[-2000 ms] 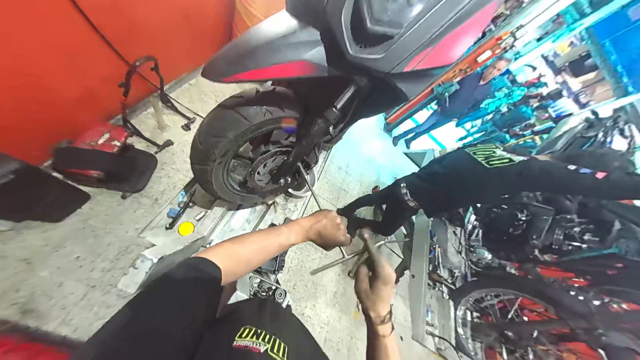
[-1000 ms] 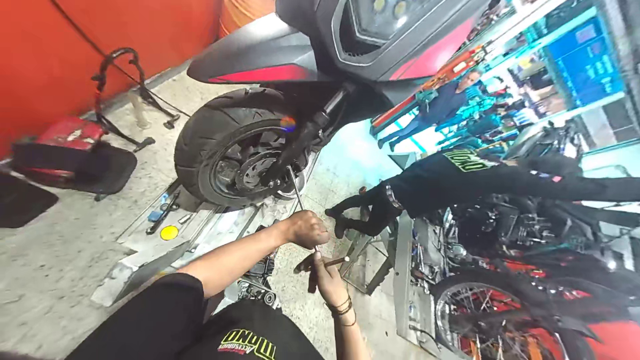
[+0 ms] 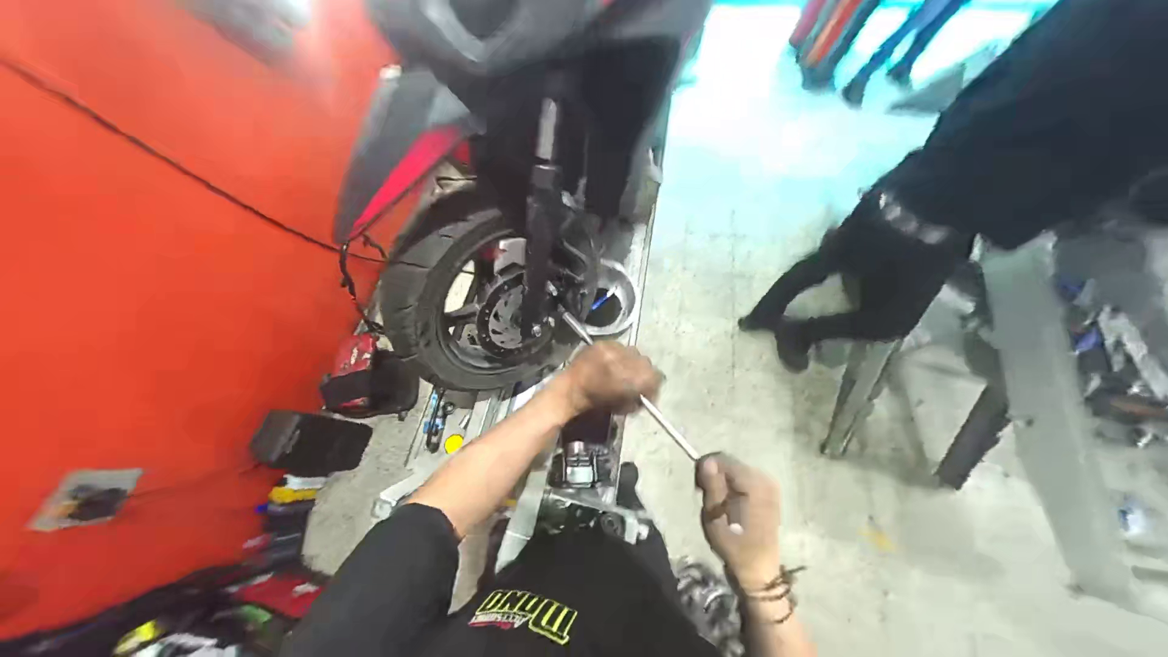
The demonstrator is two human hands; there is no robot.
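My left hand (image 3: 613,376) is closed around the middle of a long metal wrench shaft (image 3: 669,427). The fingers of my right hand (image 3: 737,511) curl around the shaft's lower end, with a small rounded tip showing at the palm. The shaft slants up and left to the lower part of the front fork (image 3: 540,228), beside the brake disc (image 3: 505,315); its exact contact point is too blurred to tell. Behind the fork stands the scooter's front wheel (image 3: 411,301), its tyre on a metal lift platform.
A person in black (image 3: 985,155) leans at the right beside a grey metal stand (image 3: 1031,383). An orange-red wall (image 3: 164,319) rises at the left. Small tools (image 3: 436,422) lie below the tyre, and a mechanical part (image 3: 582,465) sits in front of me.
The view has swung strongly. My hands are farther apart along the shaft, the right one now nearer its lower end. My left hand has kept its hold.
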